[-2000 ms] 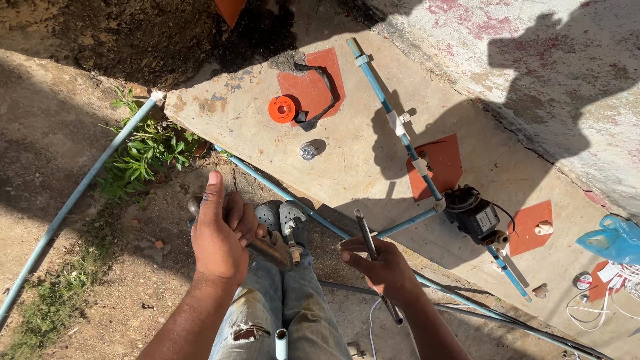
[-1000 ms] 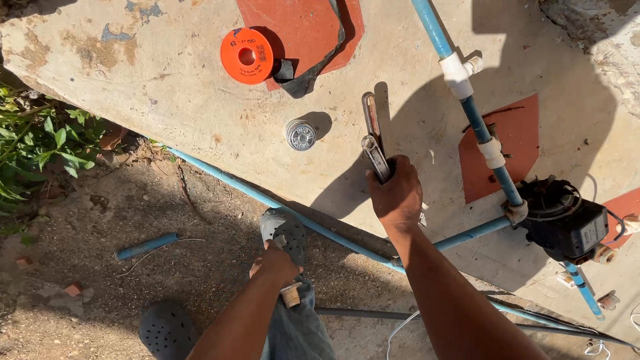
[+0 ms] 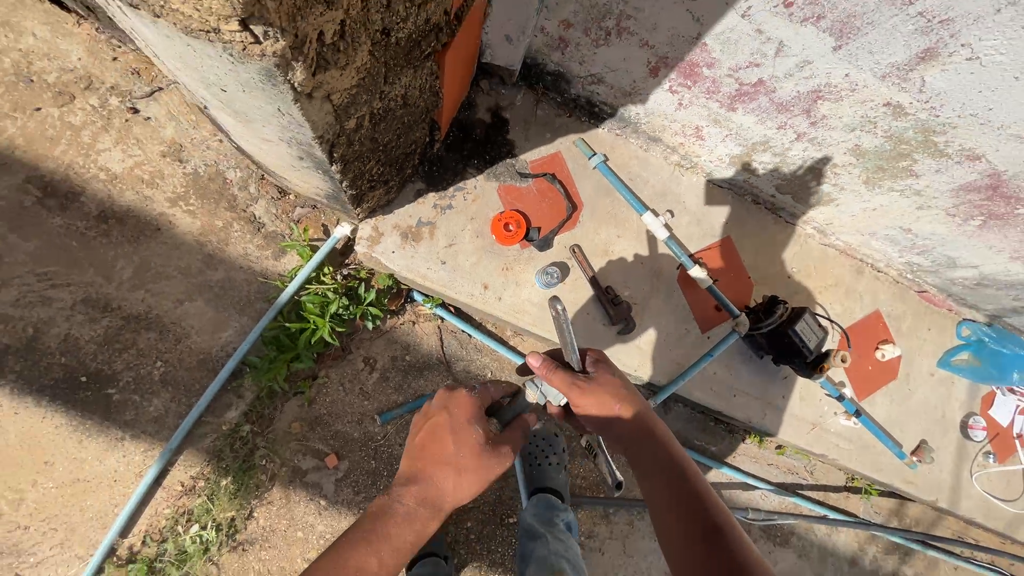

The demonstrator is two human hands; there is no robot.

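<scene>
My left hand (image 3: pixel 464 440) is closed around a short dark cylindrical piece. Beside it, my right hand (image 3: pixel 596 396) grips a grey metal fitting (image 3: pixel 544 392) and a long metal tool (image 3: pixel 566 332), whose ends stick out above and below the fingers. The piece and the fitting meet between my hands; fingers hide the joint. A pipe wrench (image 3: pixel 600 288) lies on the concrete ledge above my right hand. Near it are a small round tin (image 3: pixel 549 277) and an orange spool (image 3: pixel 509 228) beside a black strap (image 3: pixel 570 210).
Blue pipe with white fittings (image 3: pixel 656 224) runs along the ledge to a black electric pump (image 3: pixel 788 332). Another blue pipe (image 3: pixel 216 384) crosses the ground at left, past green weeds (image 3: pixel 328 320). A blue plastic bag (image 3: pixel 984 352) lies at right, near white cable (image 3: pixel 980 480).
The pipe wrench now lies on the ledge; my right hand was over that spot one second ago, holding tools. Both hands have come together. The view has shifted and takes in more of the wall.
</scene>
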